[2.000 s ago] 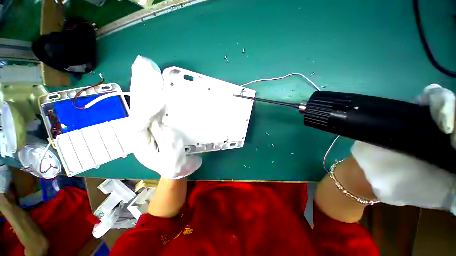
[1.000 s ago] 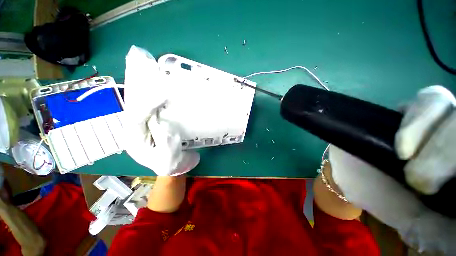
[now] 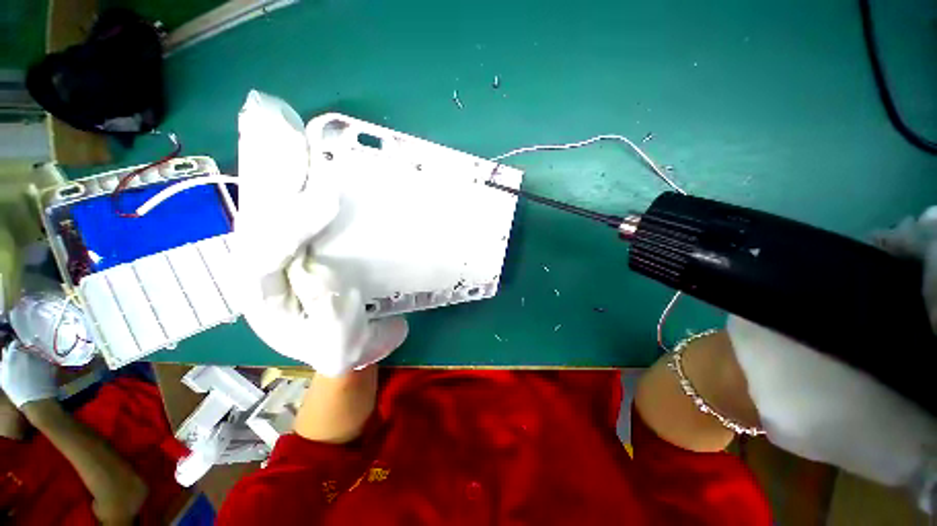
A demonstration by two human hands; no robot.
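Observation:
A white base housing lies on the green bench in front of me. My left hand, in a white glove, grips its left side and hides that part. My right hand, gloved and cut off by the right edge, holds a thick black electric screwdriver. The thin dark bit points left, and its tip is at the housing's upper right corner. A thin white lead wire curves from behind that corner toward the screwdriver.
An open housing with a blue panel lies at left. Screws are scattered on the bench. A black object is at upper left, a black cable at upper right. White parts lie below the bench edge. Another person's gloved hand is at lower left.
The screwdriver has tilted and drawn back to the right, showing its ribbed front again. The bit tip stays at the corner. The view has shifted slightly, and another person's gloved hand appears at lower left.

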